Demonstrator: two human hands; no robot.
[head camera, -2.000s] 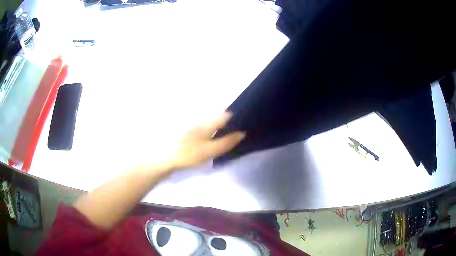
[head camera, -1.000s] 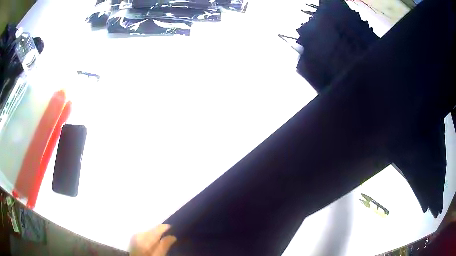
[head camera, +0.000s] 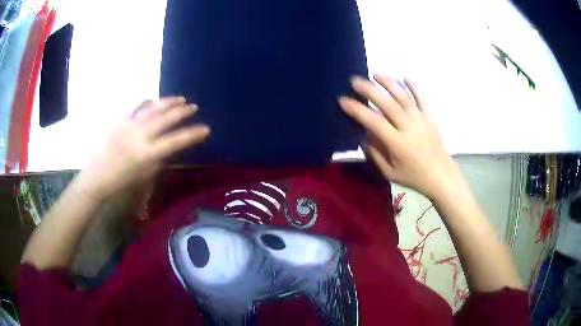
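A dark navy-looking garment (head camera: 264, 70) lies flat on the white table, running from the far side to the table's near edge in front of me. My left hand (head camera: 156, 137) rests at its near left edge, fingers spread over the cloth. My right hand (head camera: 395, 124) is at its near right edge, fingers apart, with some fingertips on the cloth. Whether either hand pinches the cloth does not show. A small white piece (head camera: 347, 154) shows at the garment's near right corner.
A black phone (head camera: 56, 75) lies at the left beside clear bags with a red edge (head camera: 30, 89). Thread snips (head camera: 513, 65) lie at the right. More dark cloth (head camera: 560, 38) is at the far right. Red thread scraps (head camera: 427, 248) lie below the table (head camera: 433, 38).
The garment has gone from a diagonal lie at the right to straight in front of me. My right hand has come into view, and both hands are at its sides. The view has tilted down.
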